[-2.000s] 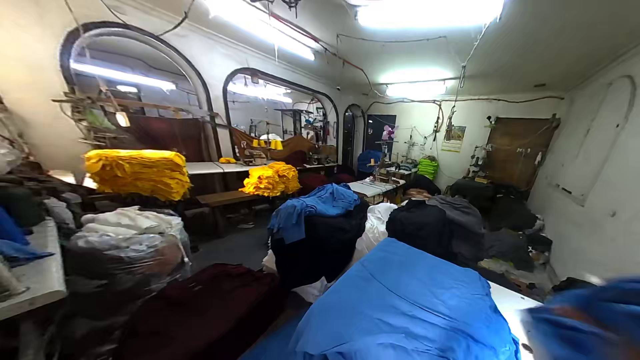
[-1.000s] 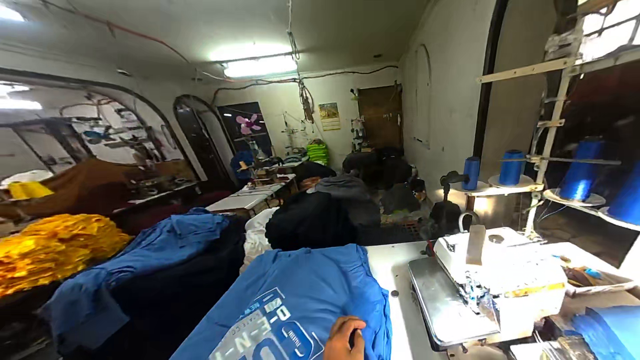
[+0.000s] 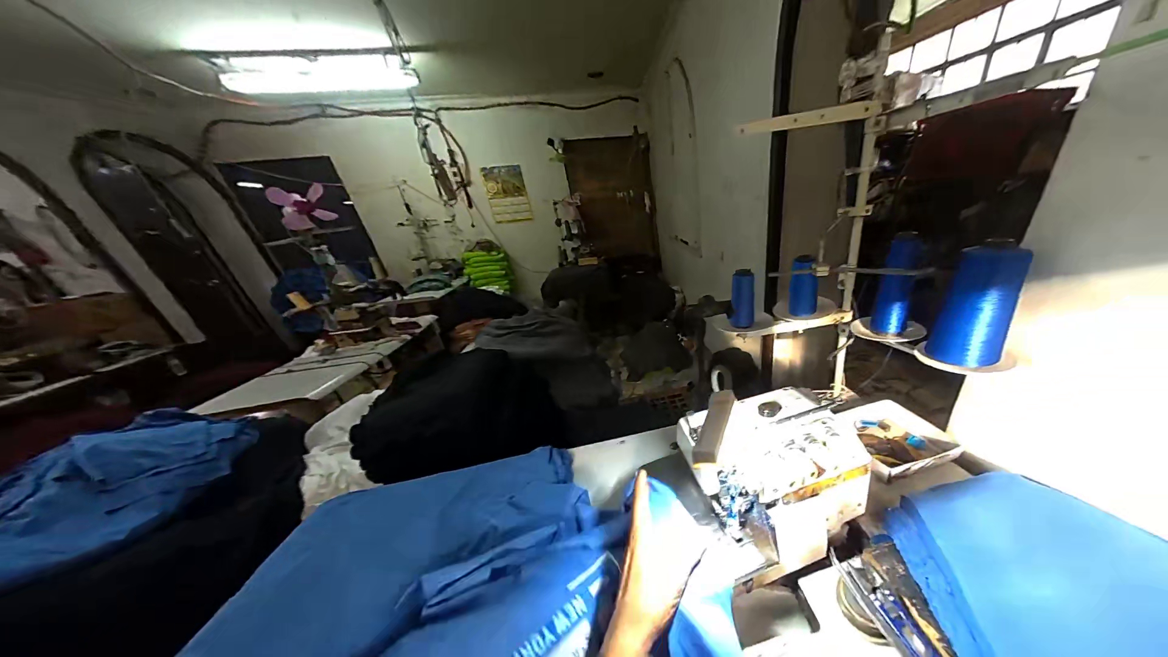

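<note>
My left hand (image 3: 650,558) reaches up from the bottom centre, partly washed out by bright sunlight, and grips a blue printed shirt (image 3: 511,593). Some of the cloth rises behind the fingers and some hangs on the hand's right side. Under and behind it lies more blue fabric (image 3: 365,538). Just right of the hand stands a white overlock sewing machine (image 3: 803,456) with its metal plate. My right hand is not in view.
Blue thread cones (image 3: 978,301) stand on a rack behind the machine. A small box (image 3: 903,443) of odds and ends, metal tools (image 3: 890,598) and a blue cloth stack (image 3: 1049,557) lie right. Dark garments (image 3: 456,411) are piled beyond the table; blue garments (image 3: 119,484) lie left.
The view has turned right. The hand has moved from resting on the printed shirt to close beside the machine, and the shirt, flat one second ago, is now folded and bunched.
</note>
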